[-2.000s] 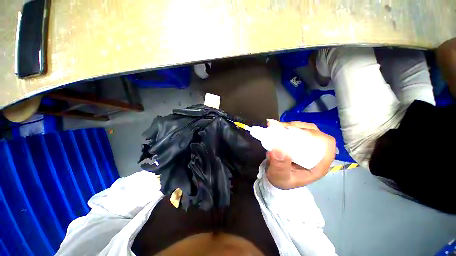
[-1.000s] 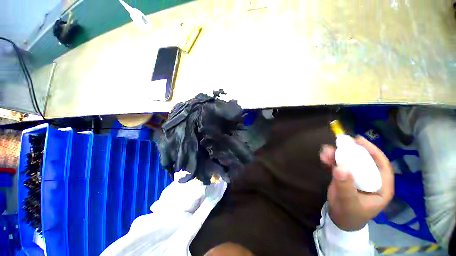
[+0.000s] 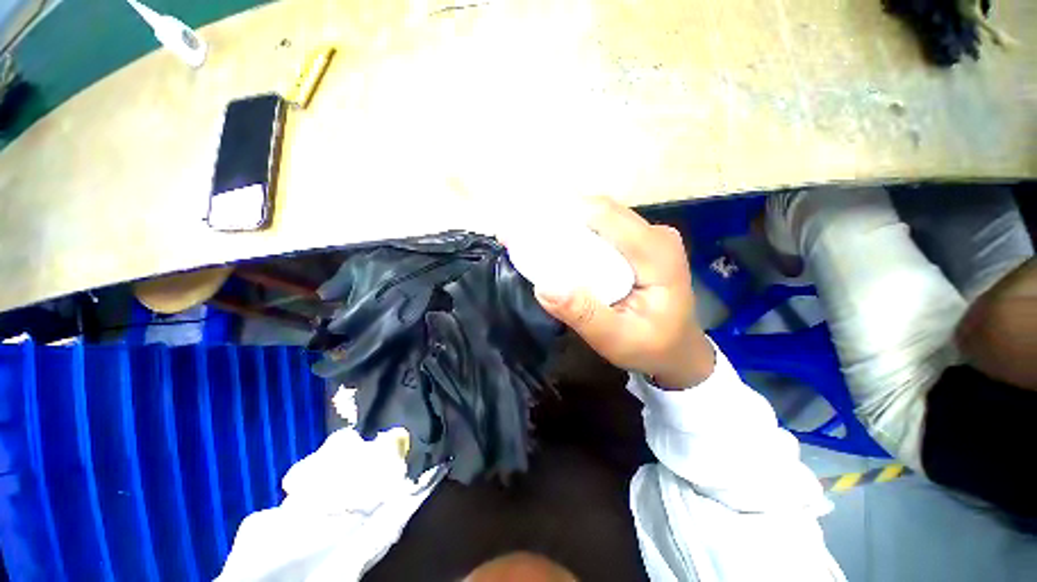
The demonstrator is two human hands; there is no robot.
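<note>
A black workpiece of shiny overlapping strips (image 3: 455, 341) is below the table edge, over my lap. A small tan piece shows at its lower left. My right hand (image 3: 648, 290) is shut on a white glue bottle (image 3: 574, 267), tilted toward the top of the workpiece. The bottle's tip is at the upper edge of the strips; glare hides whether it touches. My left hand is hidden behind the workpiece; only its white sleeve (image 3: 341, 489) shows, ending at the lower strips.
On the tan table (image 3: 751, 125) lie a smartphone (image 3: 246, 159), a yellow stick (image 3: 315, 77), a white bottle with a pointed tip (image 3: 180, 40) and a black bundle (image 3: 938, 28). Blue ribbed plastic (image 3: 171, 443) is at left. A seated person's light trouser leg (image 3: 870, 296) is at right.
My right hand has brought the bottle from the right back to the top of the workpiece. The view has shifted, and the workpiece appears lower against the table edge than one second ago.
</note>
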